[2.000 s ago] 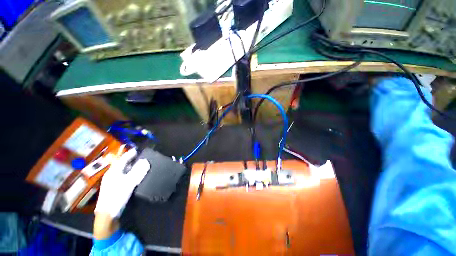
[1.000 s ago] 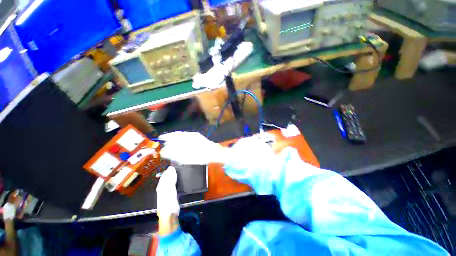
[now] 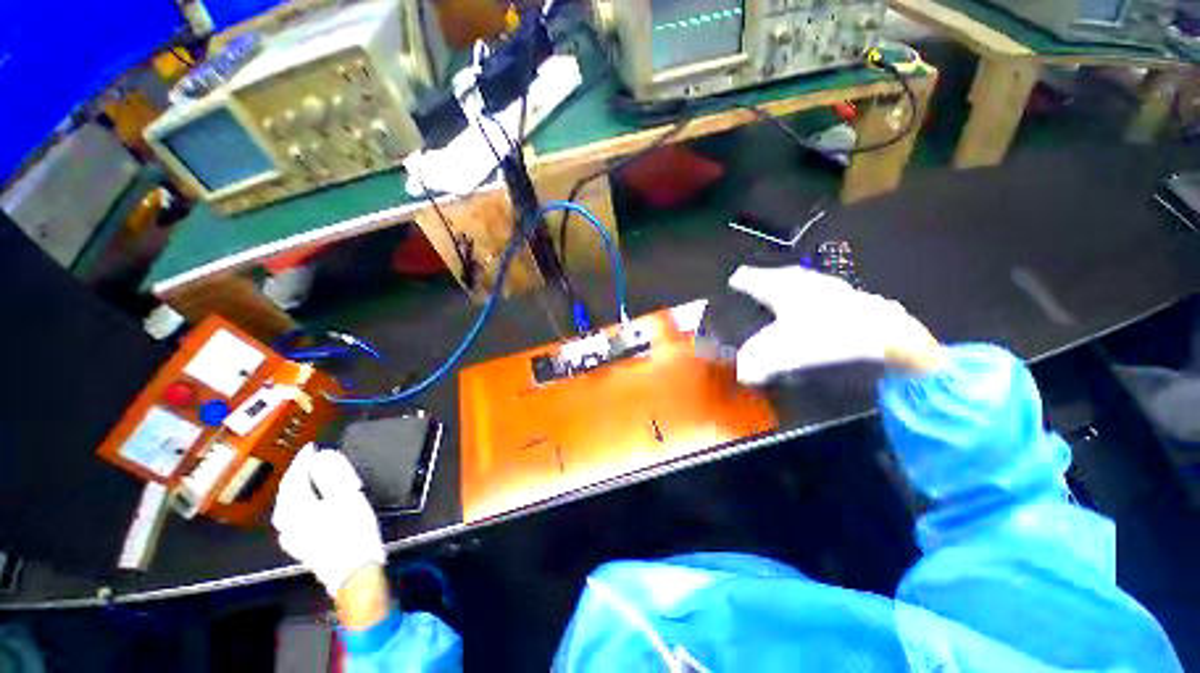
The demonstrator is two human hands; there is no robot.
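Note:
A dark square set-top box (image 3: 390, 460) lies on the black bench between the orange test box and the orange fixture plate (image 3: 579, 427). My left hand (image 3: 326, 515), in a white glove, is at the box's lower left side, its fingers curled; whether it touches the box is unclear. My right hand (image 3: 829, 322), in a white glove, is above the bench just right of the plate, thumb and fingers apart, with nothing seen in it. A dark remote control (image 3: 837, 259) lies partly hidden behind it. Fixture connectors (image 3: 592, 352) line the plate's far edge.
The orange test box (image 3: 217, 421) stands at left. A blue network cable (image 3: 490, 309) loops behind the plate. The green-topped shelf (image 3: 303, 234) bears oscilloscopes (image 3: 296, 112) and a white power strip (image 3: 480, 138). Another dark flat box (image 3: 779, 217) lies at the back right.
My right hand has moved from over the test box and plate to the right, uncovering the plate. My left hand is now lower beside the box, fingers curled. The view has shifted.

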